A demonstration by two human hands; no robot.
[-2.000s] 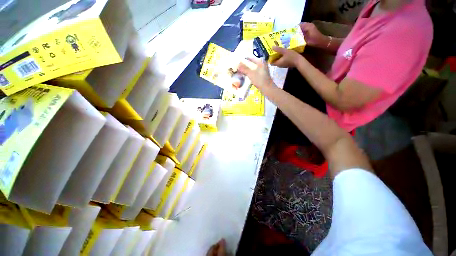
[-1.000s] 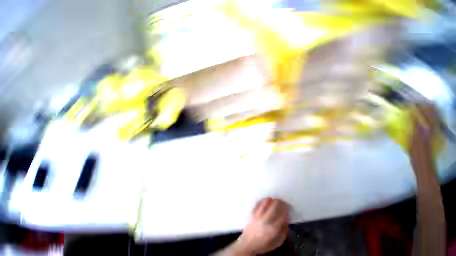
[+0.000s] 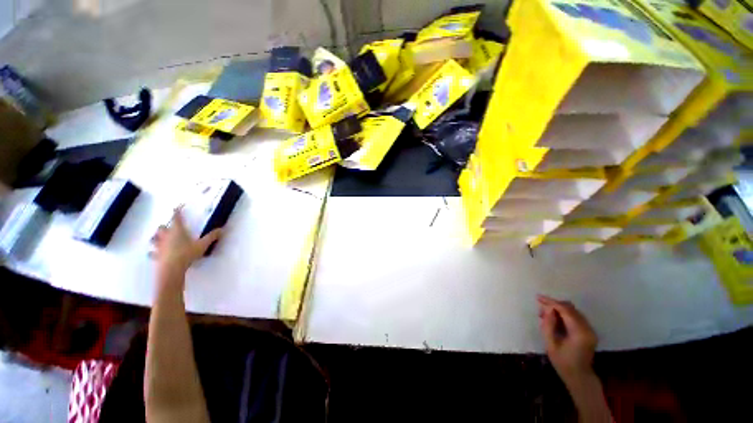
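Black-edged inner trays with white tops lie on the white bench at the left. My left hand [image 3: 177, 246] is at the near end of one tray [image 3: 220, 216], fingers spread, thumb by its black edge; a firm hold cannot be seen. Another tray [image 3: 107, 212] lies farther left. My right hand [image 3: 568, 330] is over the bench's front edge at the right, empty, with fingers loosely bent and parted. Open yellow boxes [image 3: 516, 124] are stacked on their sides at the right, white insides facing right and towards me.
A jumbled pile of yellow and black boxes [image 3: 333, 97] lies at the back, beside a crumpled black bag [image 3: 454, 139]. A black mat [image 3: 388, 175] lies under part of the pile. A yellow-edged seam crosses the bench [image 3: 396, 289]. A yellow box [image 3: 731, 256] lies at far right.
The view has swung left from the coworker to the trays and pile. My right hand has left the flat yellow boxes and is empty. My left hand has moved left to a tray and opened.
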